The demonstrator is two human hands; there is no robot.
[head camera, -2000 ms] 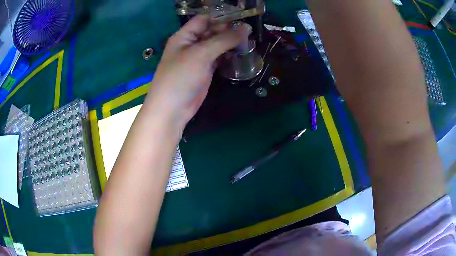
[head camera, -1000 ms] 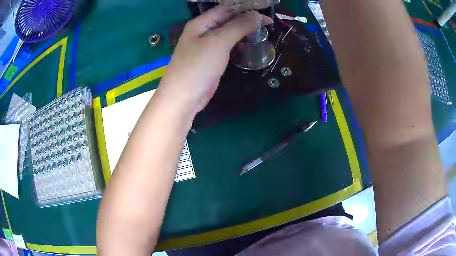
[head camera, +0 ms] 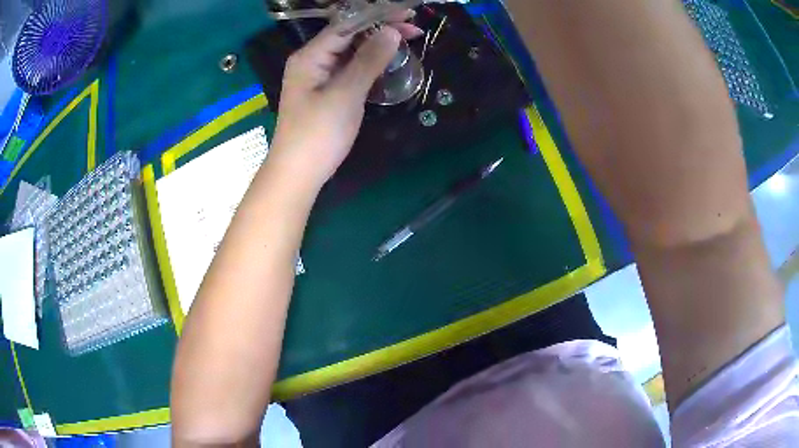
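Observation:
A shiny round metal post (head camera: 400,80) stands on the dark base plate (head camera: 350,166) of the bench fixture at the top centre. My left hand (head camera: 337,79) is at the post, its fingertips bent together over the post's top. Whether the fingers hold a small part cannot be told. Metal arms (head camera: 355,13) of the fixture show just above the fingers, cut by the top edge. My right forearm reaches up past the top edge, and my right hand is out of the picture. Small metal rings (head camera: 427,117) lie right of the post.
A pen-like stick (head camera: 434,211) lies on the green mat in front. A purple stick (head camera: 527,131) lies at the plate's right. At left are a white sheet (head camera: 206,201), a stacked blister tray (head camera: 101,254) and a white card (head camera: 17,284). A fan (head camera: 60,44) is back left, another tray (head camera: 731,61) far right.
The view has shifted, moving the fixture and pen left and up in the picture. My left hand stays at the post. My right hand remains out of view.

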